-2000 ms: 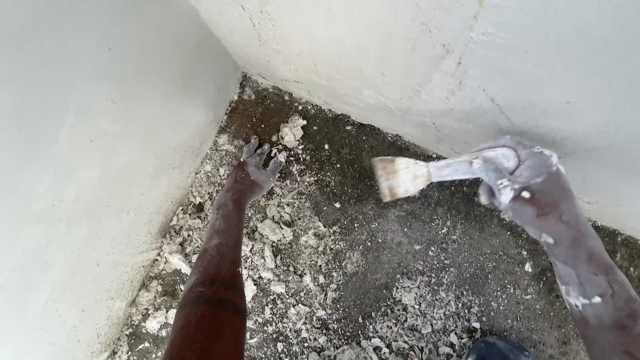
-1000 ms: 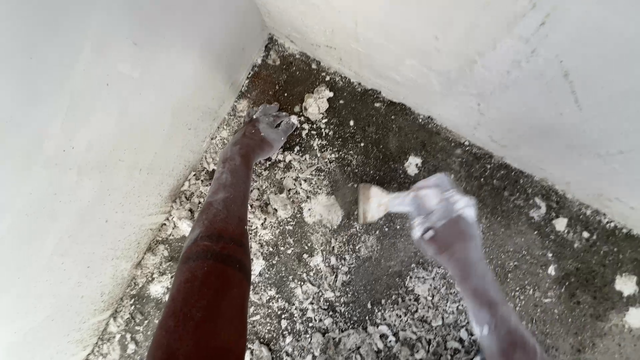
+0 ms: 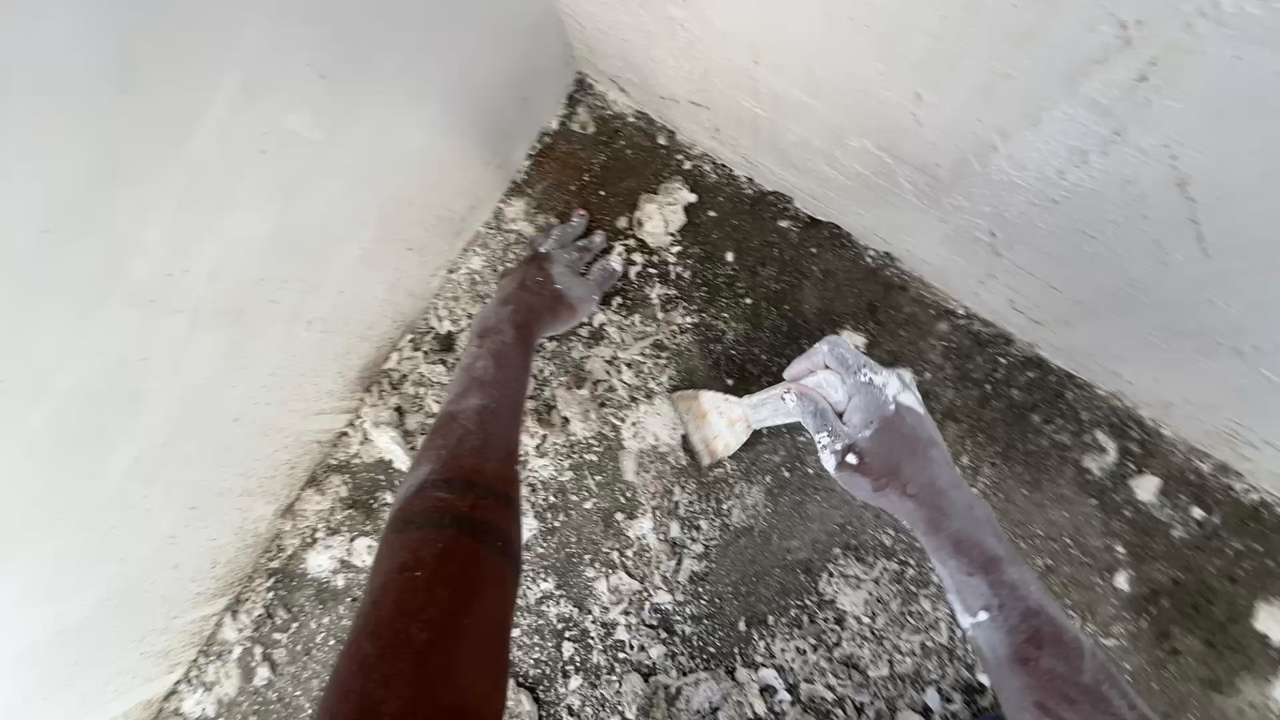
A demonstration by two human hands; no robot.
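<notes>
My right hand (image 3: 850,400), coated in white dust and paste, grips the handle of a putty knife (image 3: 715,425) whose pale-smeared blade points left over the debris. Nearer the corner, my left hand (image 3: 570,270) is spread with fingers apart, low over or on the floor; whether it touches the debris is not clear. A whitish lump of plaster (image 3: 662,213) lies just beyond its fingertips. Crumbled plaster debris (image 3: 600,400) covers the floor around and between both hands.
A pale wall (image 3: 180,280) rises on the left and another plastered wall (image 3: 980,160) on the right; they meet in a corner at the top. The dark, rough floor (image 3: 800,270) bears small white bits, and thicker rubble (image 3: 720,690) lies at the bottom edge.
My right hand has carried the putty knife in from the right, nearer the loose debris. My left hand stays near the corner, its fingers spread. The view has shifted.
</notes>
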